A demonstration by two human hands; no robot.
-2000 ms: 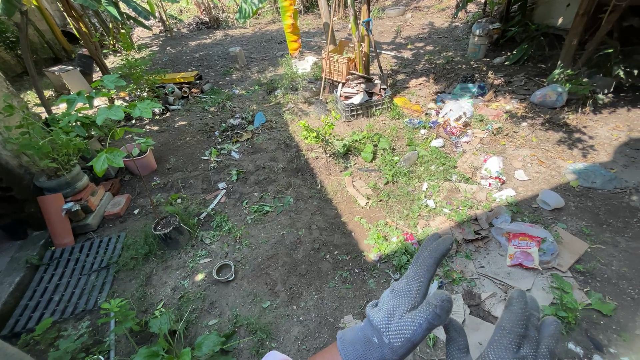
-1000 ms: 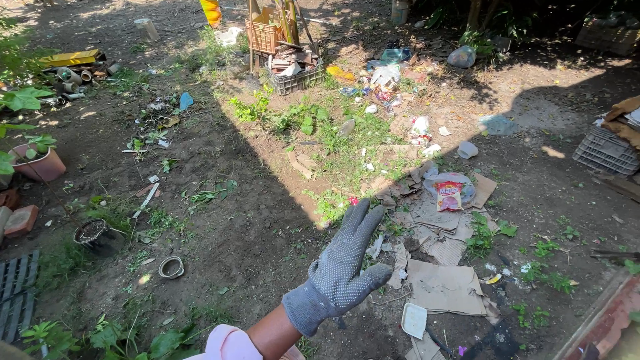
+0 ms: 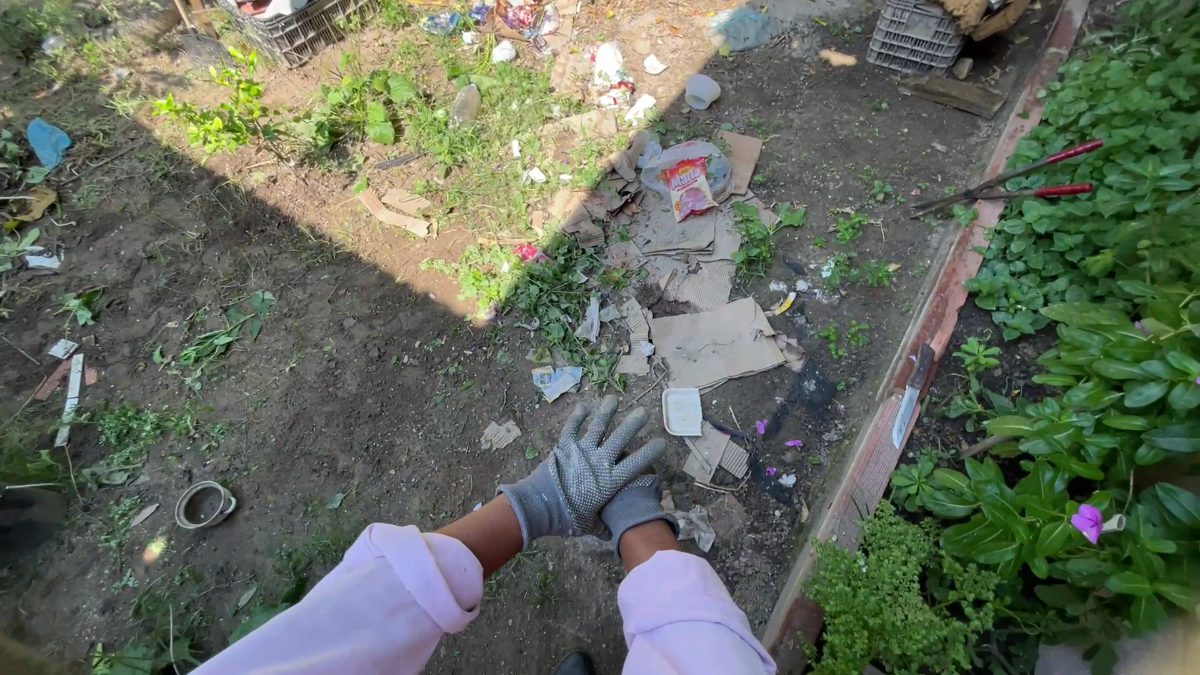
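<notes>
My left hand point(image 3: 589, 471), in a grey dotted work glove, lies over the right one with its fingers apart and nothing held in them. Mostly covered by it, my right hand point(image 3: 637, 511) wears a matching glove; its fingers are hidden. Just beyond the hands are a white foam tray point(image 3: 682, 412), flattened cardboard point(image 3: 717, 343) and a torn wrapper point(image 3: 557, 382). Farther off, a red snack bag point(image 3: 689, 188) rests on a clear plastic bag point(image 3: 714, 161). A kitchen knife point(image 3: 911, 396) lies on the brick-coloured edging, and long-handled loppers point(image 3: 1008, 183) with red grips lie across it higher up.
The raised edging point(image 3: 867, 476) runs up the right side, with leafy plants point(image 3: 1059, 337) beyond. Black plastic crates point(image 3: 915, 37) stand at the far right and far left. A round pot point(image 3: 204, 504) sits in the soil at left. Scattered litter and a white cup point(image 3: 701, 91) lie farther ahead.
The view has swung right and down, bringing in the knife and loppers. My right hand, out of view one second ago, is back, under the left one.
</notes>
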